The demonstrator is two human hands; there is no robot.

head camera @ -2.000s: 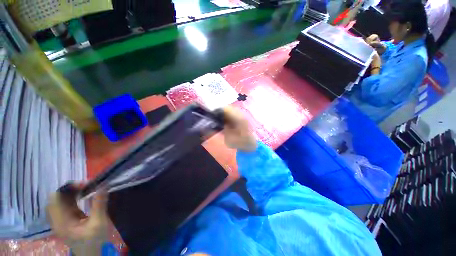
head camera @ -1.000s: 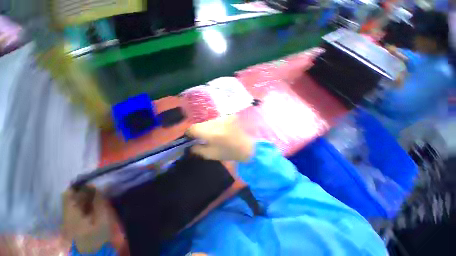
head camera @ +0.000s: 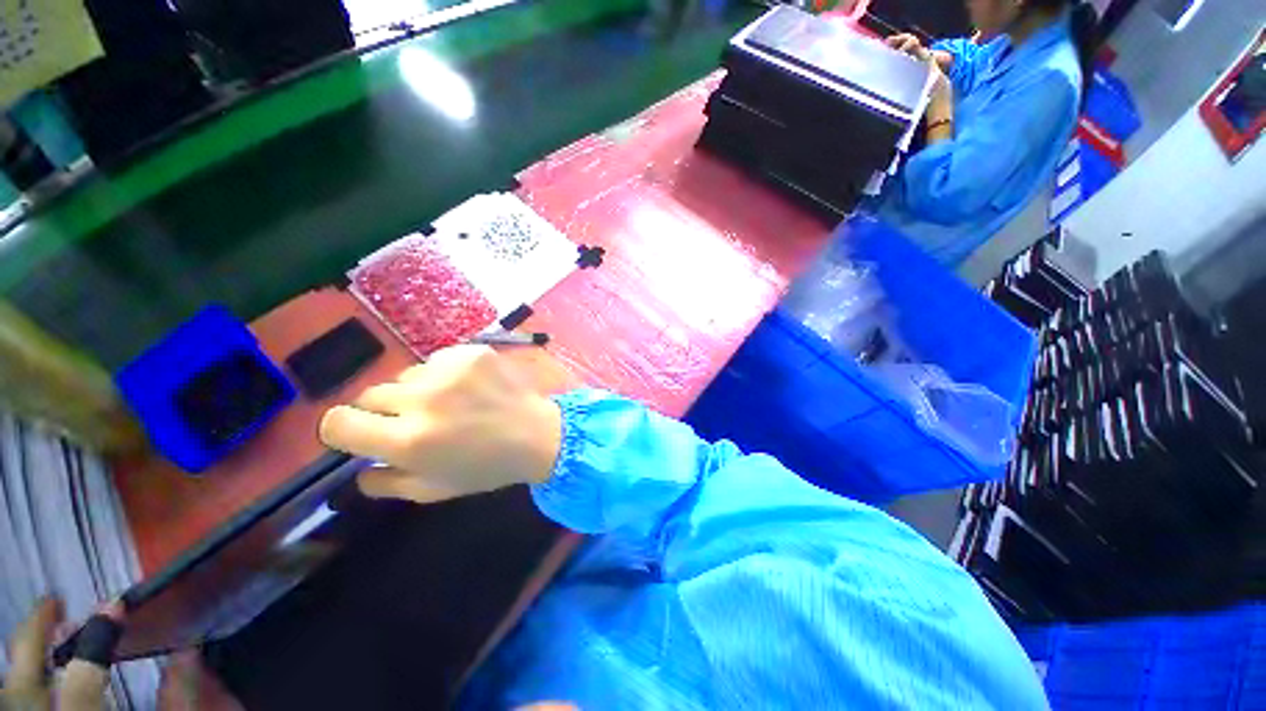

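Observation:
A thin dark panel or housing [head camera: 229,576] is held tilted on edge above a flat black surface [head camera: 403,597] on the bench. Its face is glossy, and its exact type cannot be told. My left hand [head camera: 104,667], with a black finger cot, grips its near left end at the picture's lower left edge and is partly cut off. My right hand [head camera: 451,428] is at its far right end, fingers bent over the edge.
A blue bin [head camera: 208,389] with black contents, a black pad [head camera: 335,358], a red-speckled sheet [head camera: 424,295], a dotted white sheet [head camera: 507,243] and a pen-like tool [head camera: 511,338]. Stacked units [head camera: 805,118], a blue crate [head camera: 861,375], a person [head camera: 993,125], black stacks [head camera: 1111,458] right.
The view has turned right, so things sit further left and lower. The panel stays in both hands, now further down and left. The pen-like tool now shows beside the red-speckled sheet.

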